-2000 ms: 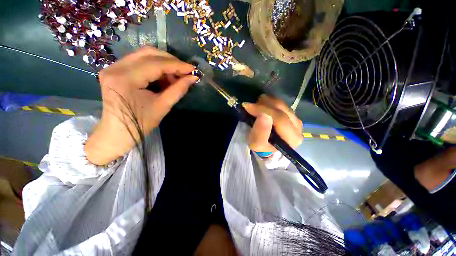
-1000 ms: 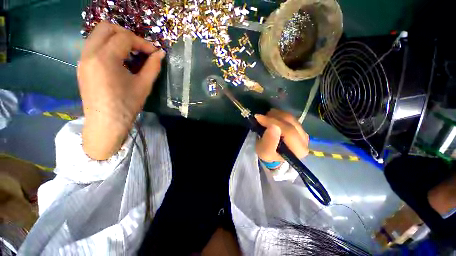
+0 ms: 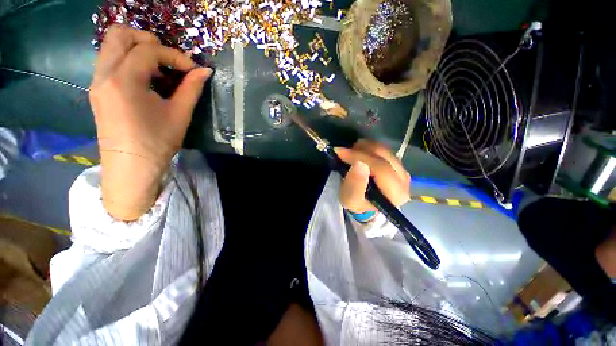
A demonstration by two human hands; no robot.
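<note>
My left hand (image 3: 145, 108) is at the near edge of the pile of dark red and silver round parts (image 3: 152, 19), thumb and forefinger pinched near their tips; something small and dark shows there, too small to name. My right hand (image 3: 371, 177) holds the soldering iron (image 3: 400, 223) by its black handle. Its thin metal tip points up and left, beside the small round work rest (image 3: 276, 110), which bears something silvery. The gold-and-white contact pieces (image 3: 297, 64) lie in a pile beyond the rest.
The round dross pot (image 3: 350, 51) stands beyond my right hand. The fan with a spiral wire guard (image 3: 466, 108) is to its right. A pale strip (image 3: 238, 101) lies between my hands. Solder wire (image 3: 44, 76) runs in from the left. Another person's arm (image 3: 606, 253) shows at the right edge.
My left hand has moved from the iron's tip left to the red parts. The work rest is now uncovered. My right hand still holds the iron, with its tip close to the rest.
</note>
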